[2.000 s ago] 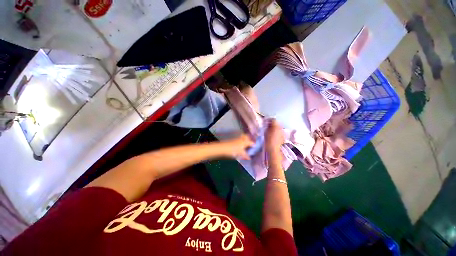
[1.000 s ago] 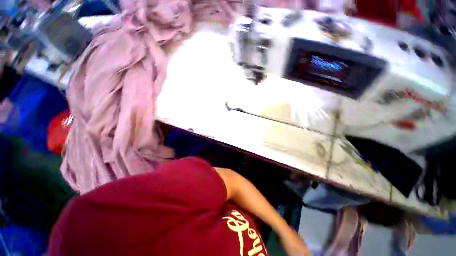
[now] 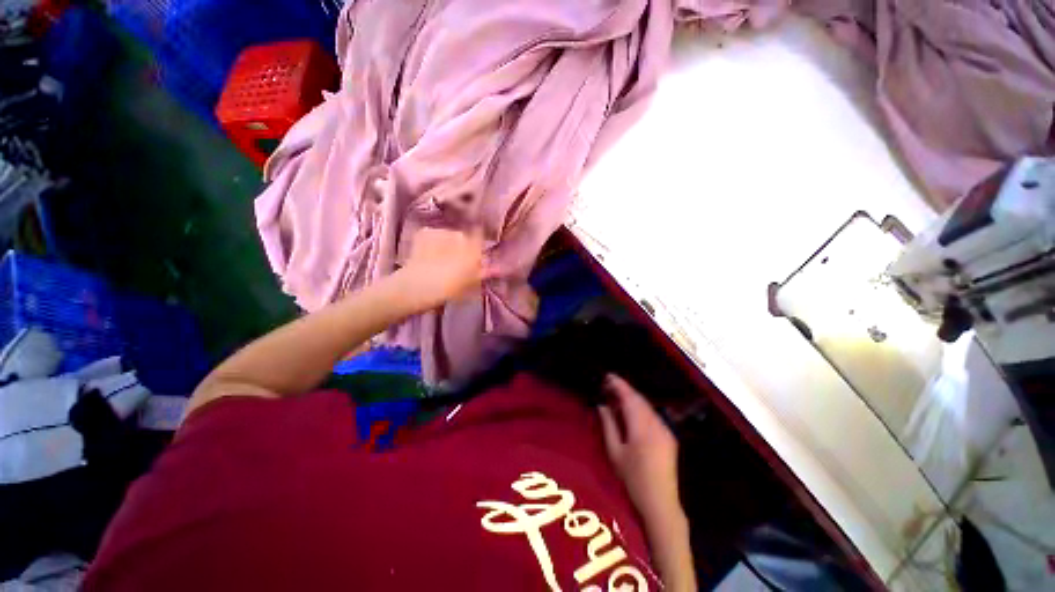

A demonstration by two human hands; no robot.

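A large heap of dusty-pink garment fabric hangs over the left end of the white sewing table. My left hand is at the lower part of the heap and grips a fold of it; some fingers are hidden in the cloth. My right hand is low, beside the table's front edge, with fingers apart and nothing visible in it. The sewing machine's head stands at the right, cut off by the picture's edge.
More pink fabric lies behind the machine. White strips lie right of the needle area. A red plastic stool or basket and blue baskets stand on the floor at left. The table's dark red front edge runs diagonally beside my right hand.
The view has swung from the bundles at right, past the machine, to the fabric heap at left. My left hand has left the pink pieces at the board and now holds the heap.
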